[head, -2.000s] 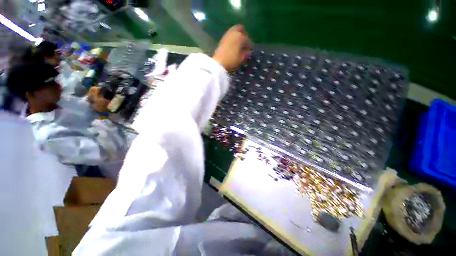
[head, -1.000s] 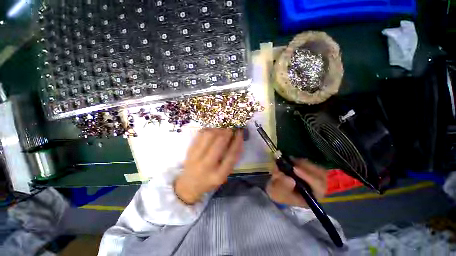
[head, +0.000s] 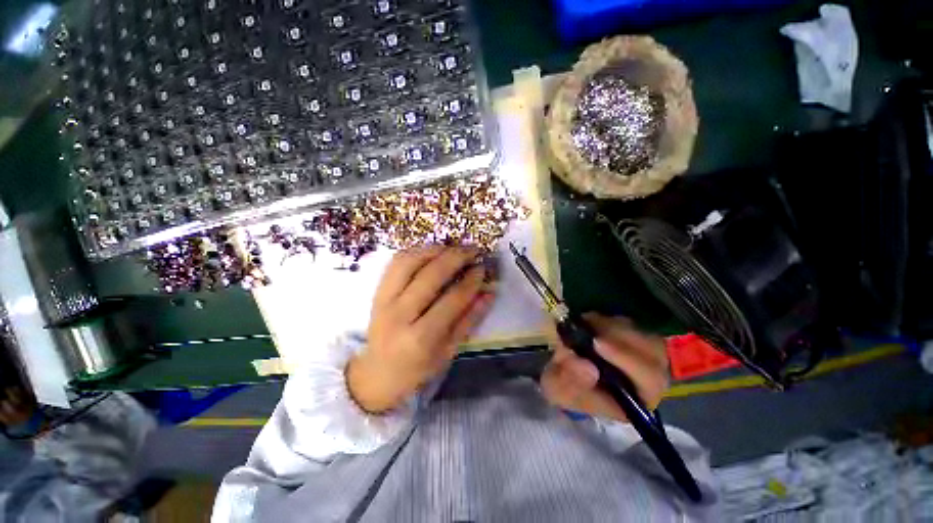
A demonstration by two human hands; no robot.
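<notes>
My right hand [head: 606,370] holds a black soldering iron [head: 626,393], its silver barrel pointing up and left over the white work sheet [head: 332,317]. My left hand [head: 421,322] lies palm down on the sheet, fingertips at the lower edge of the gold-coloured components [head: 440,212]. A dark fixture [head: 487,268] shows partly beside its fingertips; whether the fingers hold it or a small part I cannot tell. Purple-red components [head: 343,233] lie left of the gold ones. The iron's tip is just right of the fingertips, apart from them.
A clear blister tray [head: 276,112] lies behind the heap. A tan bowl of silver scraps [head: 670,123] stands right of it, with a black fan with wire grille [head: 691,286] nearer me. A solder spool [head: 94,345] is at left, a crumpled wipe [head: 825,61] at far right.
Two seconds ago one arm reached to the tray's far corner; the view has since turned down to the sheet. Since one second ago both hands have stayed nearly in place and the view has shifted slightly.
</notes>
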